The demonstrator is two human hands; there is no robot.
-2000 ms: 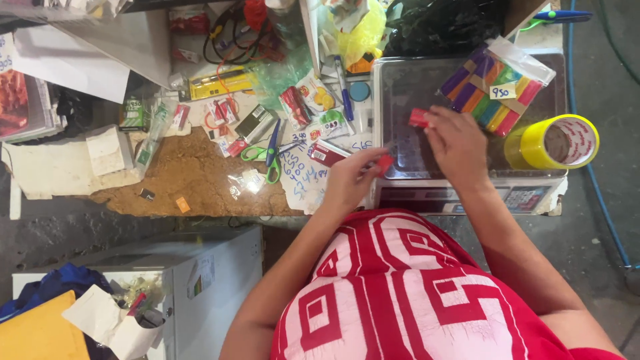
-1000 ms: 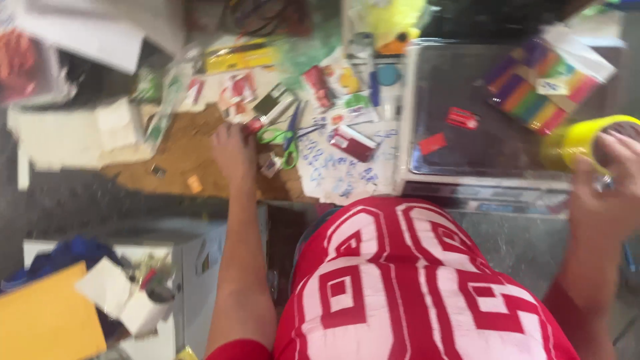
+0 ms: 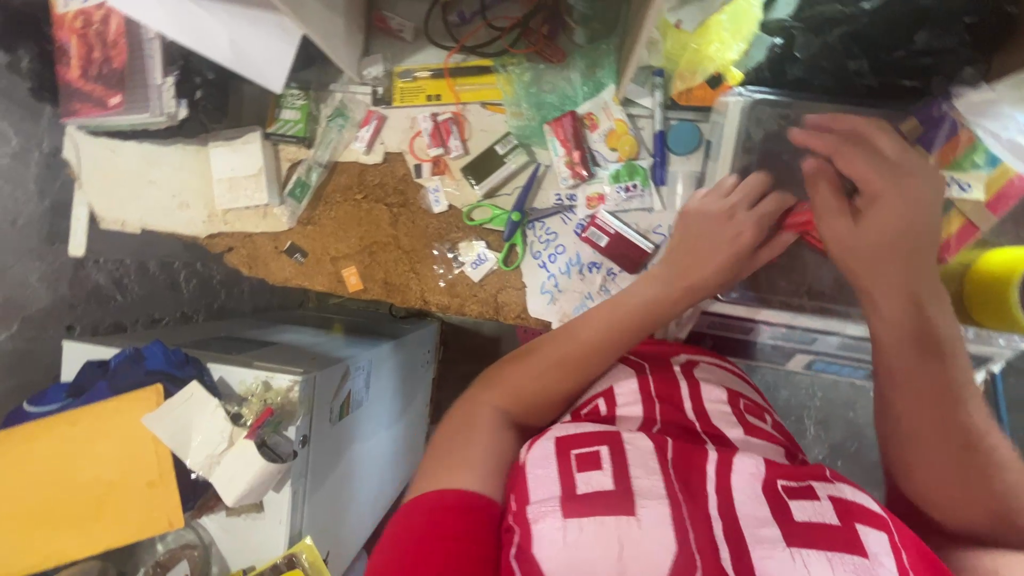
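Over the dark top of a scale-like device (image 3: 744, 136), my left hand (image 3: 728, 224) and my right hand (image 3: 872, 192) are close together. A small red item (image 3: 802, 224) lies between them, with the left fingertips on it; the right fingers partly hide it. Whether the right hand grips it too, I cannot tell. At the right edge are a yellow tape roll (image 3: 996, 288) and a pack of colored sticks (image 3: 972, 192). Left of my hands lie a dark red box (image 3: 618, 241) and scissors with green handles (image 3: 514, 220).
Small packets, a blue marker (image 3: 658, 128) and a paper with handwritten numbers (image 3: 560, 272) cover the brown board (image 3: 376, 224). Cables (image 3: 488, 32) lie at the back. Below left stands a white cabinet (image 3: 368, 416) with a yellow envelope (image 3: 88, 472) beside it.
My left hand has moved right from near the scissors, and my right hand has moved left from the tape roll. Two red pieces lay apart on the device a second ago; one red item now shows between my hands.
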